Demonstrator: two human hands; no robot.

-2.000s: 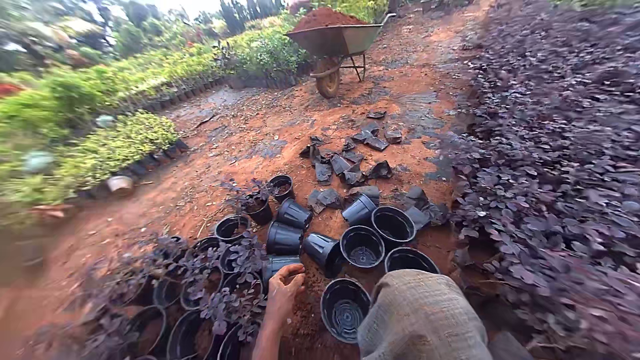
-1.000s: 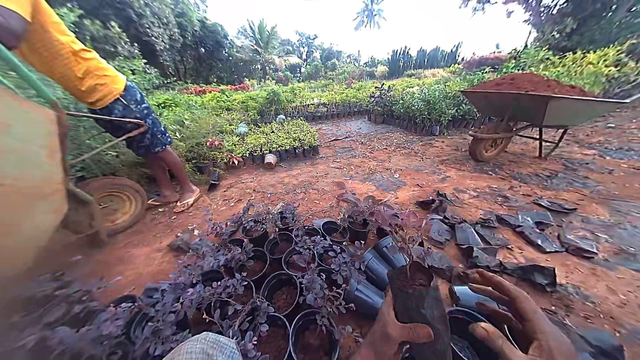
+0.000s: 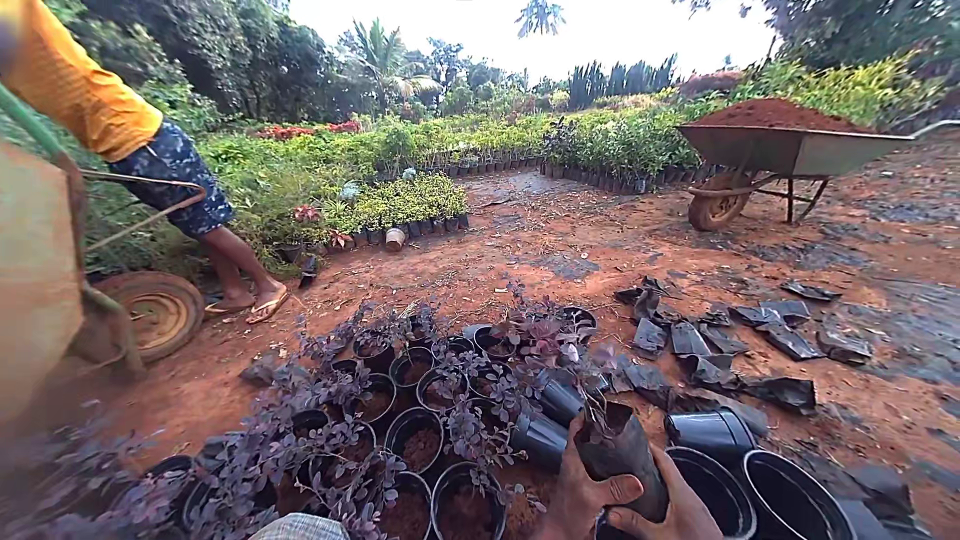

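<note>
At the lower right, my left hand [image 3: 581, 484] and my right hand [image 3: 671, 499] clasp a black plastic nursery bag [image 3: 622, 457] from both sides. A purple-leaved seedling [image 3: 559, 341] grows out of its open top, leaning to the left. Black plastic pots [image 3: 712, 480] with no soil in them stand just right of my hands, and others lie on their sides behind the bag. To the left are several black pots with red soil [image 3: 420, 442], many holding purple-leaved plants [image 3: 337, 457].
Torn black plastic bags [image 3: 690, 341] are scattered over the red ground at right. A wheelbarrow heaped with red soil [image 3: 795, 146] stands behind them. At left, a person in a yellow shirt [image 3: 112, 112] leans by another wheelbarrow [image 3: 37, 277]. Rows of potted green plants [image 3: 412, 206] line the back.
Two seconds ago my left hand was among the pots with no bag visible in it. My right hand, reaching with spread fingers a second ago, is now against the bag. The view has swung left and up.
</note>
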